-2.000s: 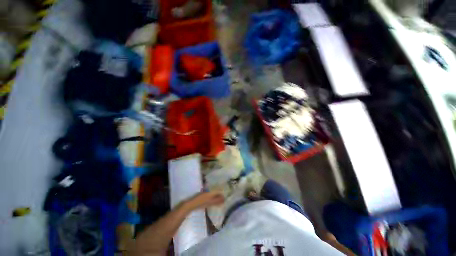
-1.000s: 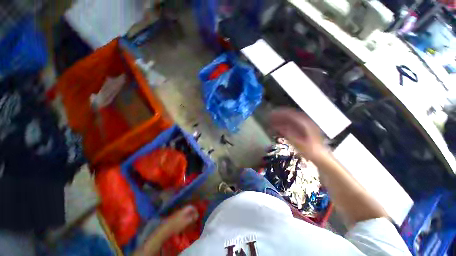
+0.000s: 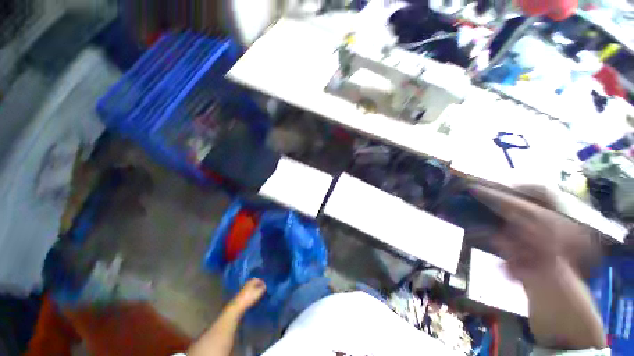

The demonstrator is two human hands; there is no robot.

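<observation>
My right hand (image 3: 535, 226) is raised at the right, blurred, with nothing seen in it, over the front edge of the white machine table (image 3: 445, 149). My left hand (image 3: 249, 292) is low in front of me, small and blurred; whether its fingers are apart cannot be made out. It overlaps a blue plastic bag (image 3: 295, 243) that stands on the floor with something red inside. A narrow dark blue fabric strip (image 3: 511, 146) lies looped on the white table, beyond my right hand. An off-white sewing machine (image 3: 396, 87) is on the same table.
White bench boards (image 3: 393, 219) run along the table's front. A blue slatted crate (image 3: 163, 90) is at the upper left. An orange crate (image 3: 125, 330) is at the lower left. A scrap-filled crate (image 3: 431, 313) is beside my legs.
The view has swung right to the machine table, and the blue bag is now close to me. My right hand has moved from above the scrap crate to the table's edge.
</observation>
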